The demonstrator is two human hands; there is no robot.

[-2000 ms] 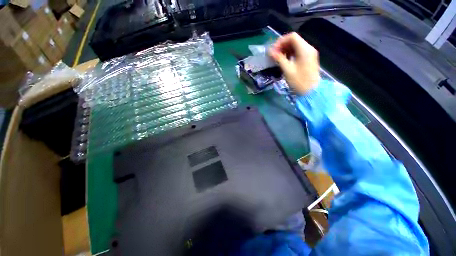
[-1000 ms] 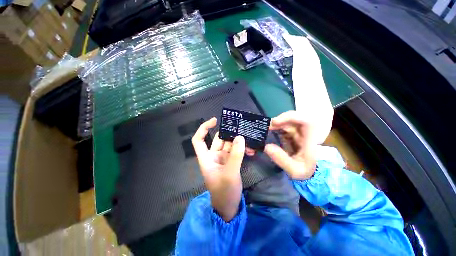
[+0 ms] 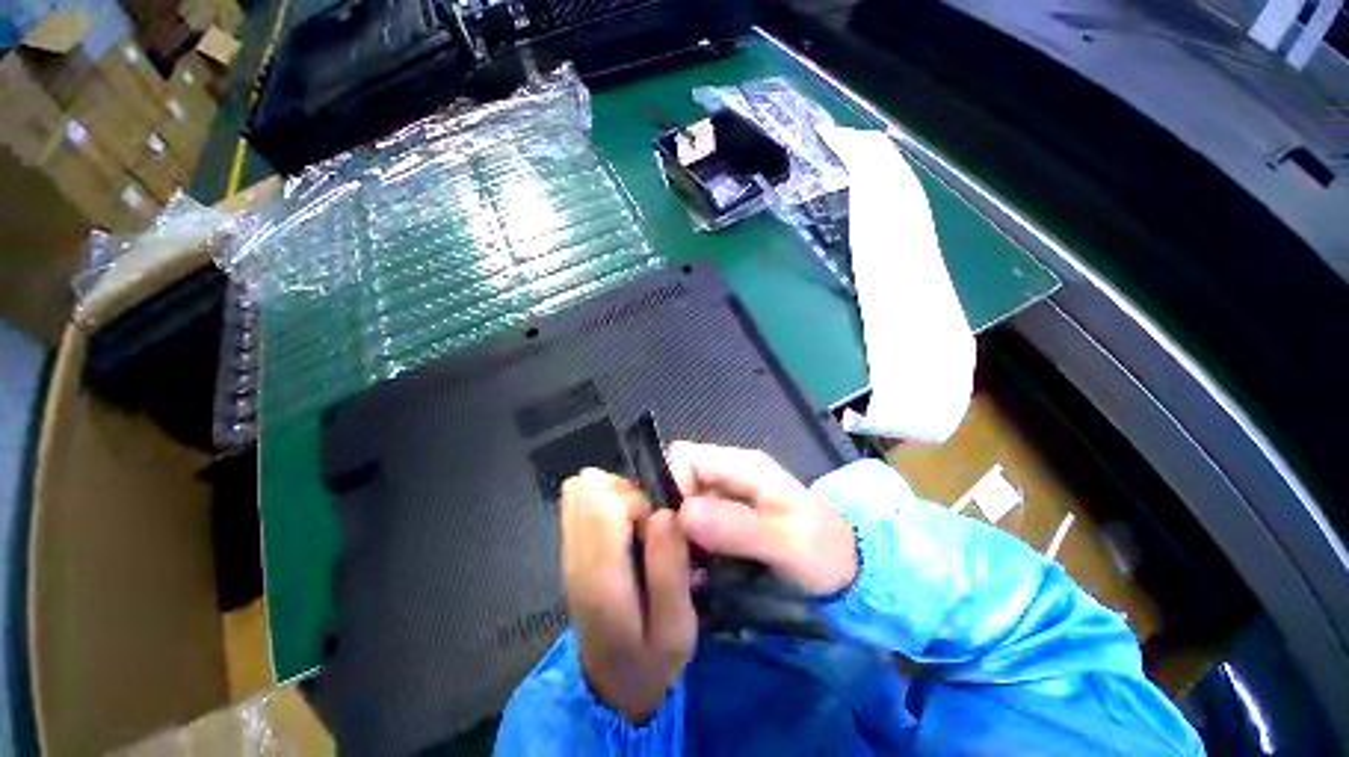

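The large black ribbed back cover [image 3: 459,488] lies across the green-matted bench and towards my lap. A smooth dark recess [image 3: 580,456] shows near its middle, partly behind my fingers. My left hand [image 3: 629,584] and my right hand [image 3: 755,518] meet just above the cover. Both pinch the dark rating label [image 3: 651,462], which is seen nearly edge-on, so its print does not show. It is blurred, and I cannot tell whether it is one piece or several.
Clear air-column bag [image 3: 474,222] lies beyond the cover. Small black open box [image 3: 725,160] and crumpled clear bag [image 3: 792,126] are at the far side. A white label strip [image 3: 905,296] hangs off the right edge above a waste carton [image 3: 962,444]. A parts carton [image 3: 111,547] stands left.
The rating label has turned from facing me to nearly edge-on and moved lower and left, with both hands now close together. Earlier, my right hand was over the small black box.
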